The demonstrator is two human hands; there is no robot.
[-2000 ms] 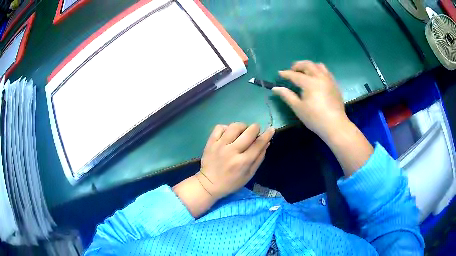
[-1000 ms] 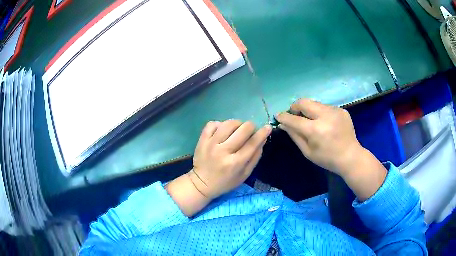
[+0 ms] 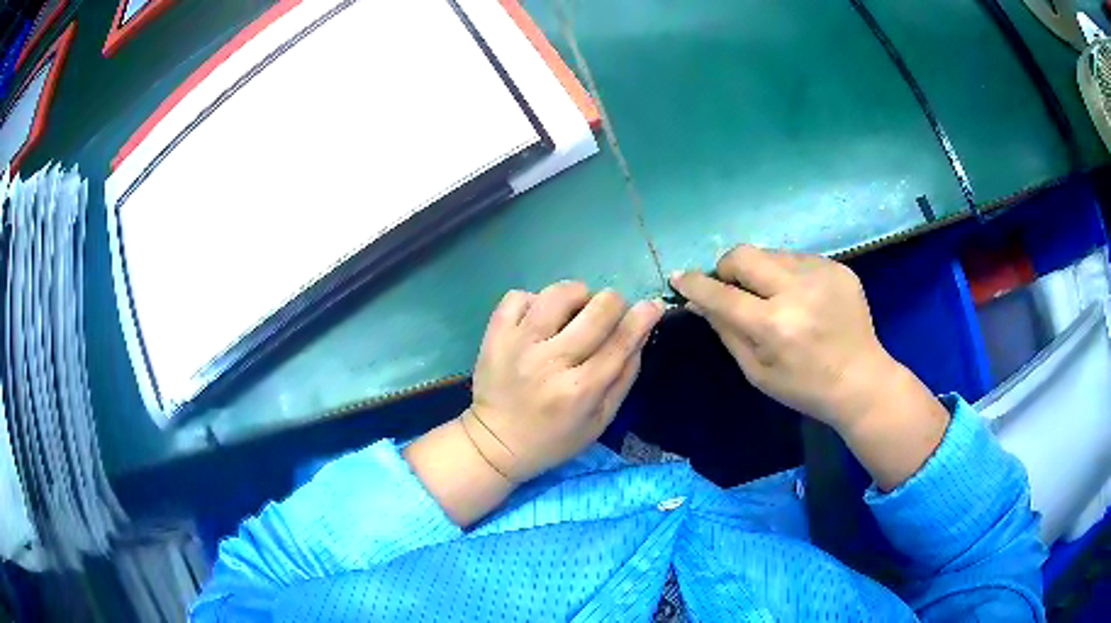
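A narrow tape strand (image 3: 624,170) runs over the green mat from the top down to my fingertips. My left hand (image 3: 557,387) pinches its lower end between thumb and finger at the bench's front edge. My right hand (image 3: 792,331) is close beside it, fingertips nearly touching the left ones, shut on a small dark object that is mostly hidden, probably the cutter. A thin black bezel frame (image 3: 506,79) lies on white interleaf sheets (image 3: 570,149) at the left, with dark frame edges beneath.
A red-orange board (image 3: 554,61) shows under the sheets. A fanned white stack (image 3: 49,353) stands at the far left. Red-edged panels (image 3: 43,104) lie behind it. A blue bin (image 3: 944,323) with white items is below the edge at right. Part of a fan (image 3: 1096,79) shows top right.
My right hand has come down and left to meet my left fingertips, bringing the dark stick with it. The strand now runs straighter and longer up the mat. The view has shifted slightly.
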